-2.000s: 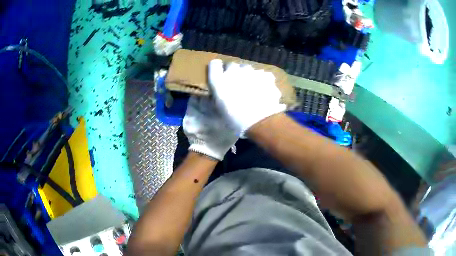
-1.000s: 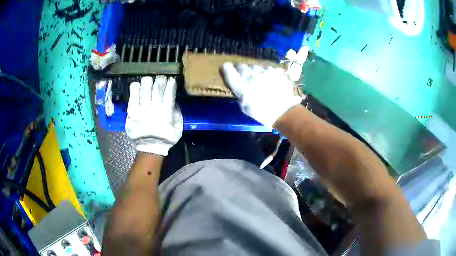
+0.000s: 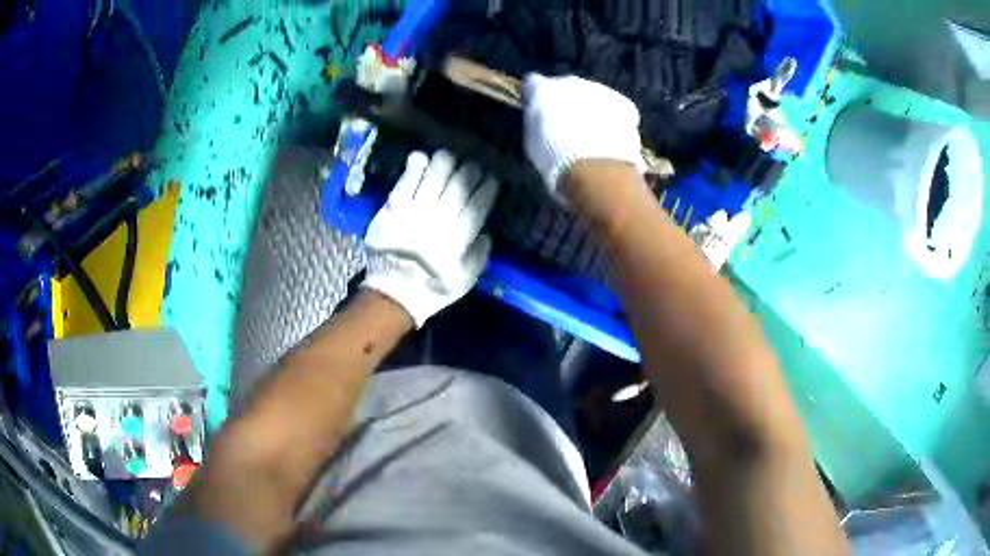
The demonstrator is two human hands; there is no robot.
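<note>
The blue crate (image 3: 532, 299) holds ribbed black rubber parts (image 3: 651, 49). My right hand (image 3: 584, 128), in a white glove, grips the tan cardboard piece (image 3: 483, 81) over the crate; the cardboard shows nearly edge-on, partly hidden by the hand. My left hand (image 3: 431, 234), also gloved, lies palm down at the near left part of the crate, with fingers slightly spread and no object visible in it. A dark, blurred band crosses the crate just beyond its fingertips.
White gloves or rags hang at the crate's corners (image 3: 771, 109). A checker-plate platform (image 3: 293, 250) is at left, with a grey control box (image 3: 130, 358) at lower left. A white bucket (image 3: 939, 201) lies at right. A green metal edge (image 3: 809, 380) runs at lower right.
My right hand has moved farther into the crate and the cardboard has tilted from flat to edge-on. My left hand remains at the crate's near left. The view has turned.
</note>
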